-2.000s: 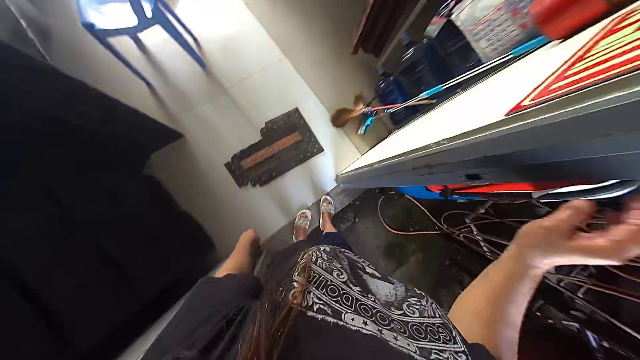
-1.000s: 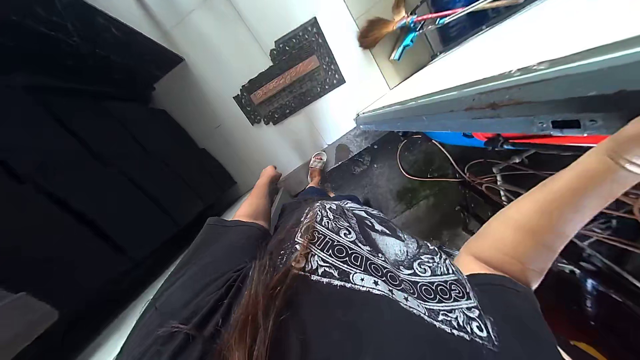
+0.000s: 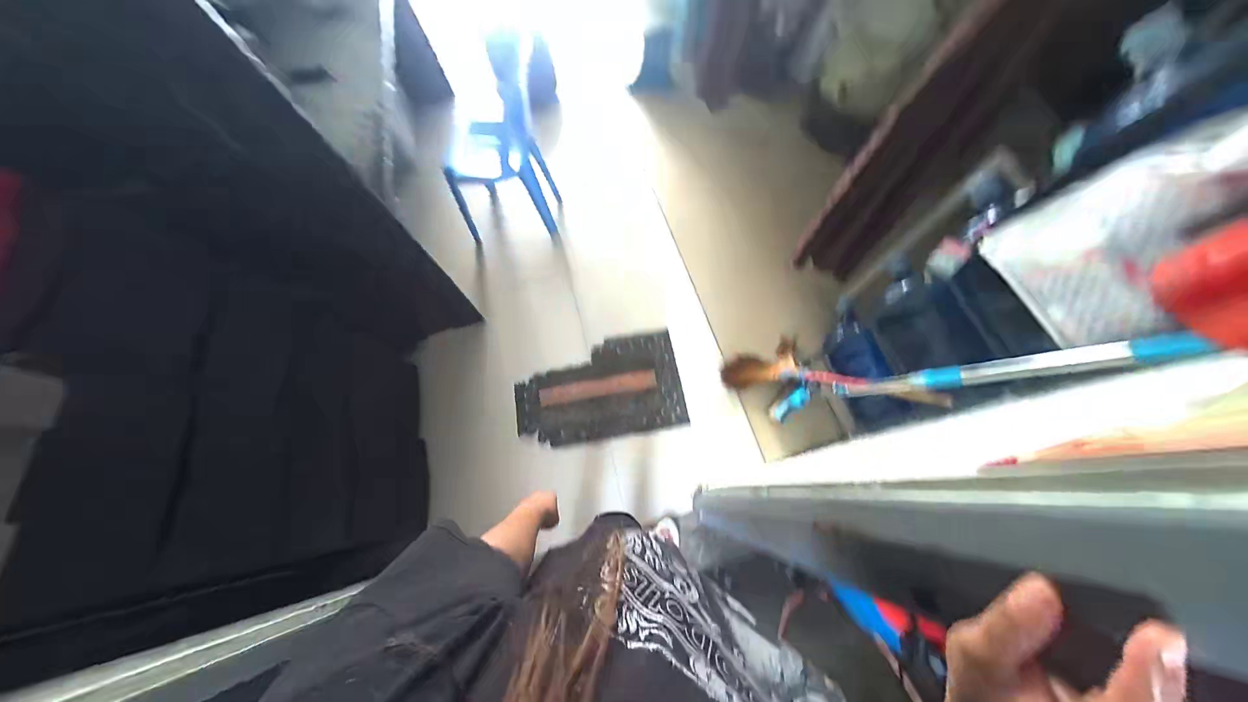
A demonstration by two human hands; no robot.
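My right hand (image 3: 1053,648) is at the lower right, fingers spread, beside the grey edge of a door (image 3: 926,546); whether a fingertip touches it I cannot tell. Nothing shows between its fingers. My left hand (image 3: 541,509) hangs low at my left side, small and blurred, above the pale tiled floor; its fingers are not clear, and no object shows in it. A dark doormat (image 3: 600,388) with a reddish-brown middle strip lies on the floor in front of me.
A blue plastic chair (image 3: 502,161) stands farther off. Brooms (image 3: 751,372) with blue and white handles lean at the right, near large blue water bottles (image 3: 858,366). Black cloth (image 3: 263,390) hangs at the left. Behind the door edge are red and blue things (image 3: 892,619).
The view has swung up and shows the blue chair again. My right arm, stretched out along the door edge one second ago, now shows only its spread fingers near that edge.
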